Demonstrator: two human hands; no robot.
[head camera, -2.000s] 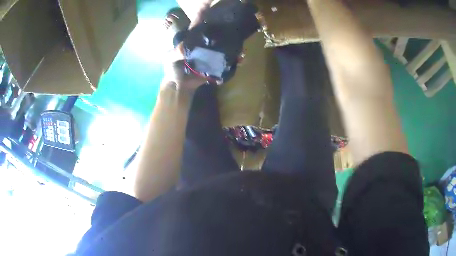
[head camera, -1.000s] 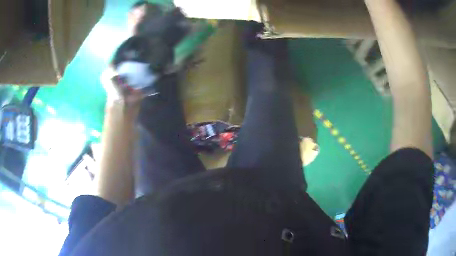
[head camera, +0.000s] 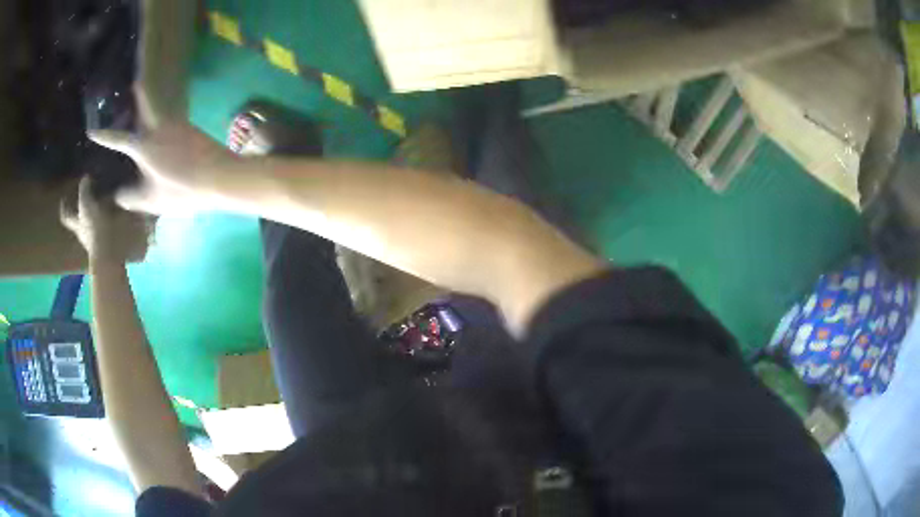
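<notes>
A large open cardboard carton (head camera: 166, 61) at the upper left holds a heap of dark, partly shiny parts (head camera: 106, 101). Both my hands are over its near right side, close together. My right hand (head camera: 166, 172) reaches across from the right with thumb and fingers apart, and no part is clearly held in it. My left hand (head camera: 99, 217) is just below it with its fingers up against dark shapes. Blur and darkness hide whether it grips anything. A scale display (head camera: 55, 369) with a keypad and pale number windows stands below the carton.
Another carton (head camera: 696, 61) with dark contents is at the upper right, beside a slatted pallet (head camera: 711, 136). Red and black parts (head camera: 429, 328) lie between my legs. Yellow-and-black tape (head camera: 338, 89) crosses the green floor. A person in patterned blue cloth (head camera: 847, 323) is at the right.
My left hand, earlier holding dark parts with a whitish piece, has moved left to the carton. My right hand has come across from the upper right carton to join it. The view has turned left.
</notes>
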